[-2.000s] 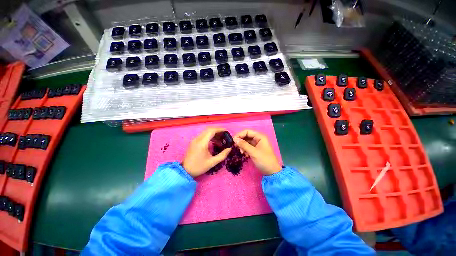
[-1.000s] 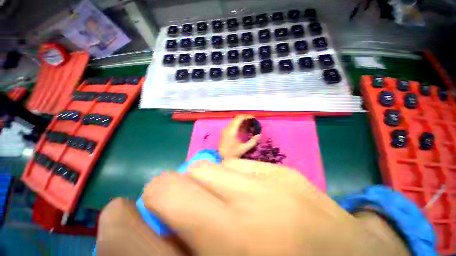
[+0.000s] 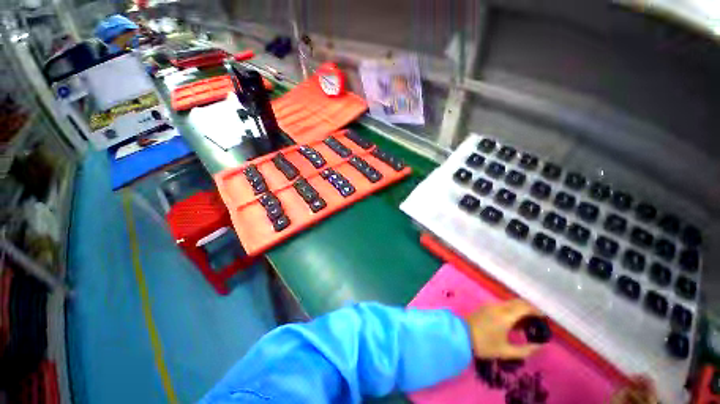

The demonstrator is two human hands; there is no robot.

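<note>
My left hand (image 3: 496, 330), in a blue sleeve, holds one black housing (image 3: 534, 330) between thumb and fingers above the pink foam mat (image 3: 442, 371). A loose pile of small black parts (image 3: 525, 388) lies on the mat just below this hand. A small blurred skin-coloured patch at the bottom right edge appears to be my right hand (image 3: 636, 391); most of it is cut off and its fingers cannot be made out. The clear blister tray (image 3: 505, 237) with rows of black housings lies behind the mat.
The left-hand orange tray (image 3: 245, 221) holds rows of housings on the green bench (image 3: 339, 260). Behind it are an orange tray (image 3: 308, 118) and a round red-rimmed dial (image 3: 331, 80). A red stool (image 3: 197, 217) stands beside the bench. A person in a blue cap (image 3: 115, 30) is far left.
The view has swung left, bringing the aisle and stool into sight. My right hand, large and blurred across the foreground a second ago, is now mostly out of view. My left hand still holds the housing.
</note>
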